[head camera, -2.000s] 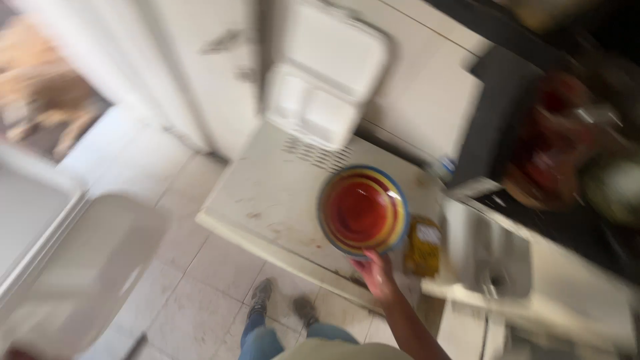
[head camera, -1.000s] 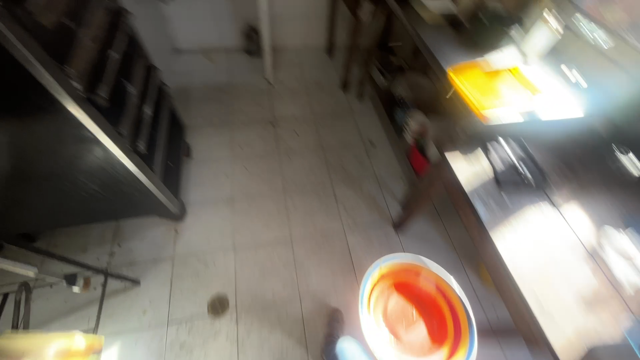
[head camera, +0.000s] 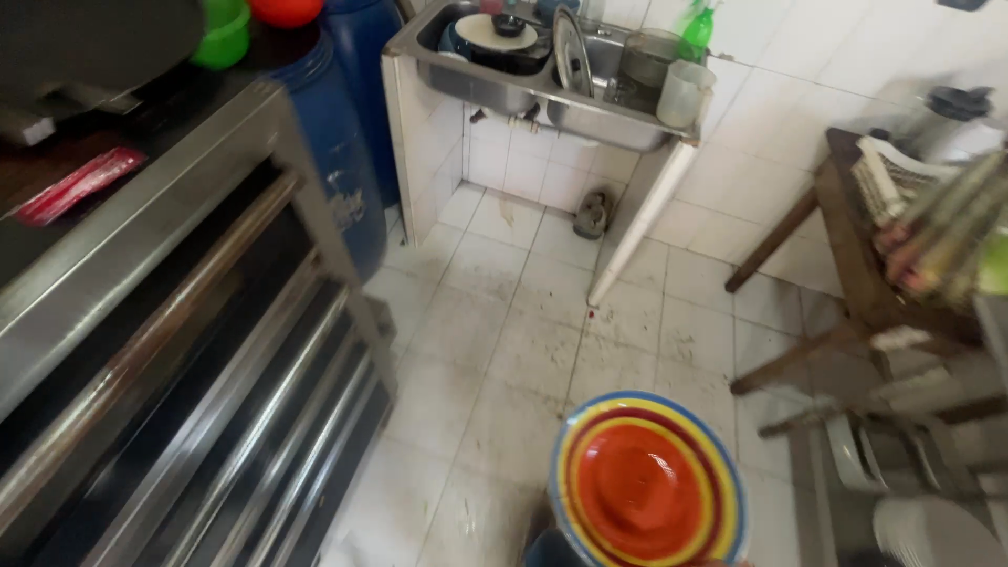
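Note:
A round bowl or deep plate (head camera: 642, 490), orange-red inside with yellow, dark red and blue rings, is at the bottom, right of centre, above the tiled floor. Only a bit of my right hand (head camera: 720, 562) shows at its lower rim, gripping it; the rest is cut off by the frame edge. My left hand is out of view. Farther ahead stands a double steel sink (head camera: 480, 81). It holds a dark pot with a white lid (head camera: 484, 33), a metal lid on edge (head camera: 572, 53), a pot (head camera: 652, 59) and a translucent plastic jug (head camera: 685, 93).
A metal-framed unit with bars (head camera: 260, 394) stands on the left, blue plastic barrels (head camera: 335, 150) behind it. On the right is a wooden table (head camera: 850, 236) bearing a woven basket (head camera: 878, 177) and long stalks (head camera: 945, 228). A sloping white panel (head camera: 642, 228) reaches the floor under the sink.
The view has swung from a counter with an open white foam container to the sink area. The striped bowl stays in my right hand.

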